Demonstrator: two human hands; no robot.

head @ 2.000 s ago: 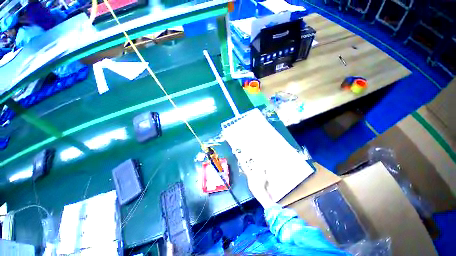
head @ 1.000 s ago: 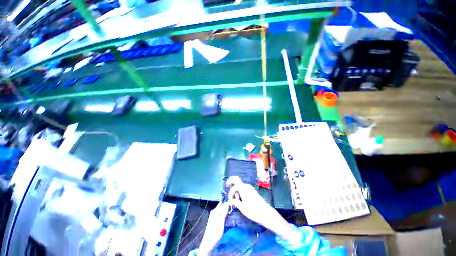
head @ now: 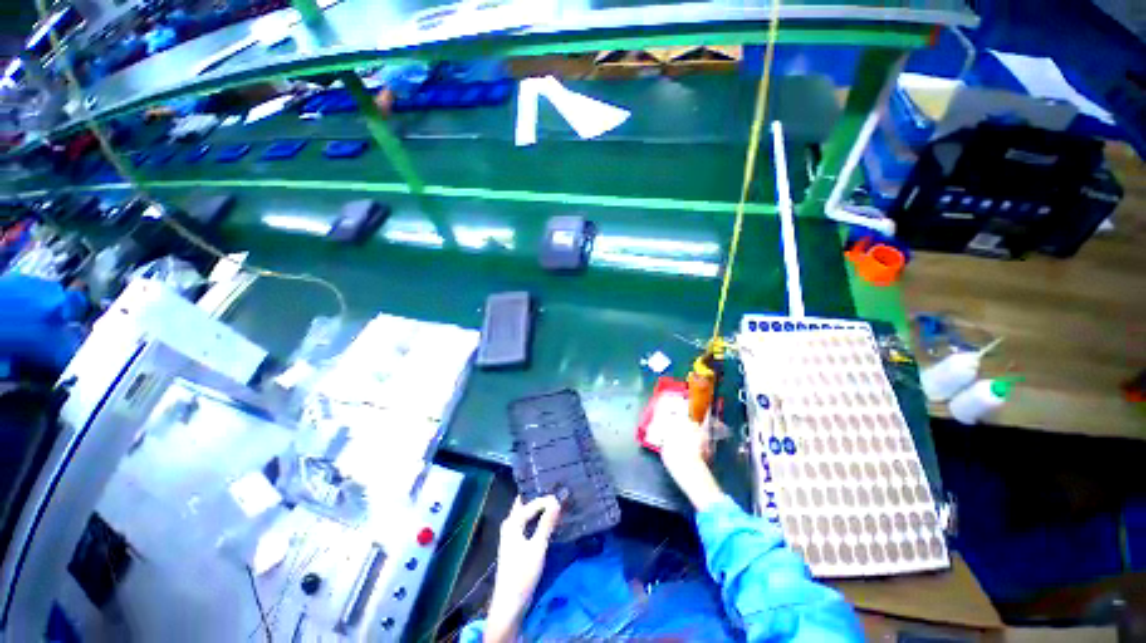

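Observation:
A flat black device housing (head: 561,440) lies at the near edge of the green bench, its ribbed inside facing up. My left hand (head: 528,525) is on its lower left part, thumb and fingertips together; I cannot tell if a small part is between them. My right hand (head: 684,447) is at the red tray (head: 659,415), below the orange screwdriver (head: 701,387) on its yellow cord. The fingers are blurred, so their grip cannot be told. The sticker sheet (head: 845,440) with rows of tan ovals lies right of my right hand.
More black housings (head: 507,329) stand farther back on the bench. The white machine (head: 189,502) with a red button (head: 426,536) is at left, beside white stacked pieces (head: 390,389). White bottles (head: 980,399) and a black box (head: 1005,189) are at right.
My right hand has moved from the sticker sheet to the housing, then to the red tray. My left hand has come into view at the housing, whose ribbed inside is now uncovered.

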